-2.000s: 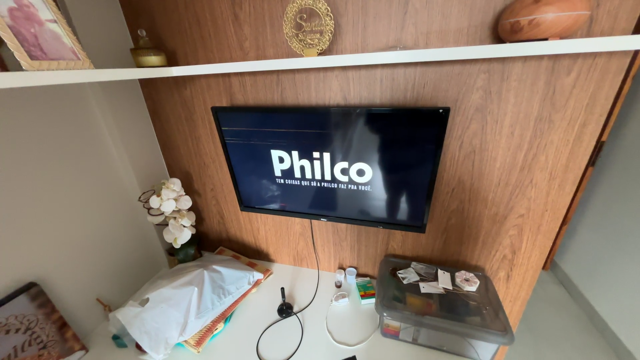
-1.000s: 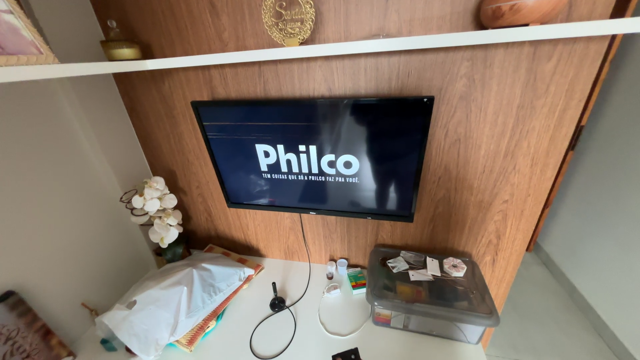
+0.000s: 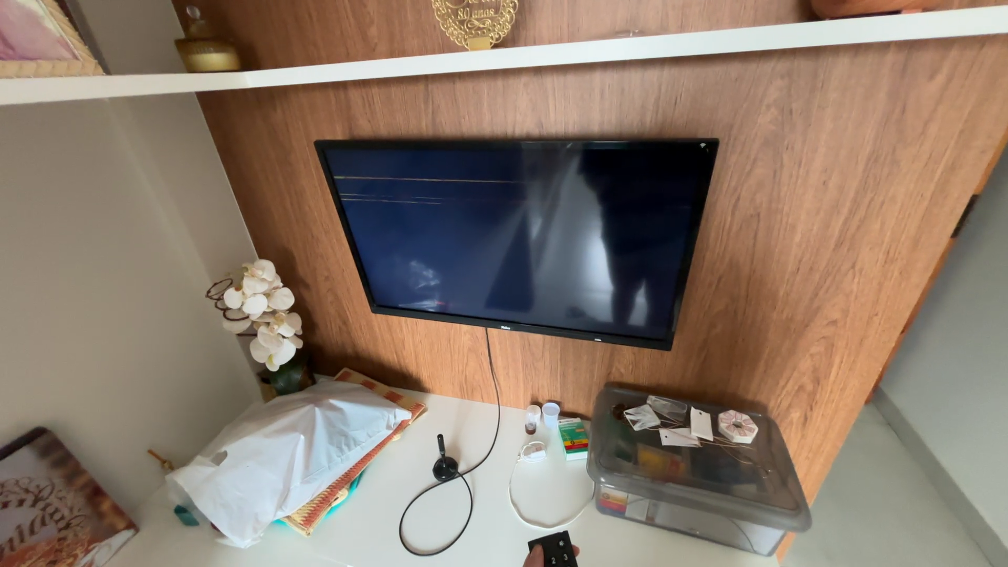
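Note:
At the bottom edge, just right of centre, my left hand [image 3: 534,557] holds a black remote control [image 3: 554,546] with number keys. Only a thumb and a fingertip at its sides show; the rest is cut off by the frame. My right hand is out of view. Ahead, a black-framed Philco television [image 3: 516,240] hangs on the wood panel, its screen dark blue with thin lines and reflections. A black cable [image 3: 494,394] runs from below it to a small black antenna [image 3: 445,468] on the white countertop [image 3: 378,504]. A looped white cable [image 3: 516,500] lies just beyond the remote.
A grey lidded plastic box [image 3: 701,488] bears tags and a patterned octagonal piece. Beside it stand a small green-and-white box [image 3: 573,438] and small containers [image 3: 550,414]. Left are a white plastic bag [image 3: 299,453] on woven mats and white orchids [image 3: 264,307]. A white shelf [image 3: 551,57] crosses above.
The white logo and line of text have gone from the television screen, which is now dark blue. The remote has come further into view at the bottom, with fingers now visible on it.

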